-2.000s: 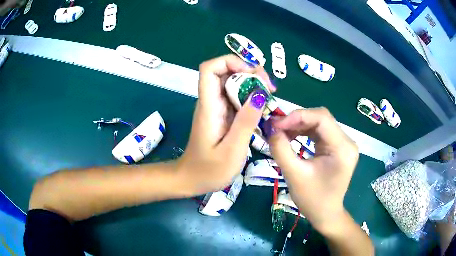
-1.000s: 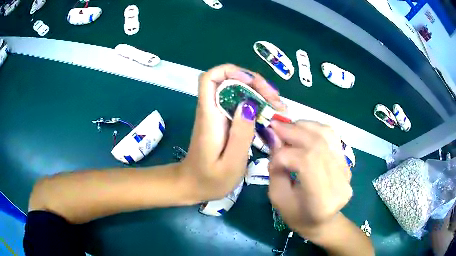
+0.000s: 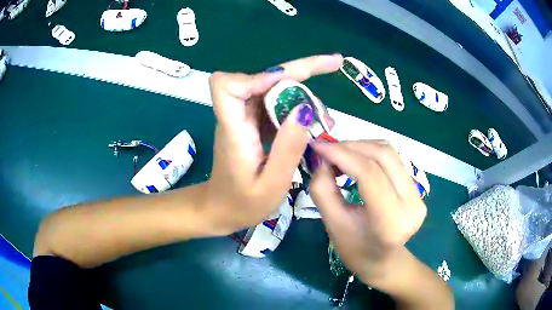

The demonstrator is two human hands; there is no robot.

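Observation:
My left hand [image 3: 242, 145] holds a white car body shell [image 3: 273, 97] with its open side towards me. Its thumb presses on the green circuit board [image 3: 290, 100] inside. My right hand [image 3: 369, 206] pinches at the near end of the shell, where a red lead [image 3: 327, 138] shows by the fingertips. What else the right fingers grip is hidden. Below and behind my hands lie several white shells with blue marks, one of them at the lower middle [image 3: 266, 236], partly covered by my hands.
A shell with a dangling lead [image 3: 166, 163] lies at left. A flat base plate [image 3: 162, 63] rests on the pale rail [image 3: 103, 71]. Shells and base plates lie on the green conveyor belt [image 3: 254, 36]. A bag of small white parts [image 3: 493, 230] stands at right, beside part of another person's arm.
The parts on the belt have moved right. My left fingers have opened outward around the shell, which has turned more upright. My right hand has shifted slightly left at the shell's near end.

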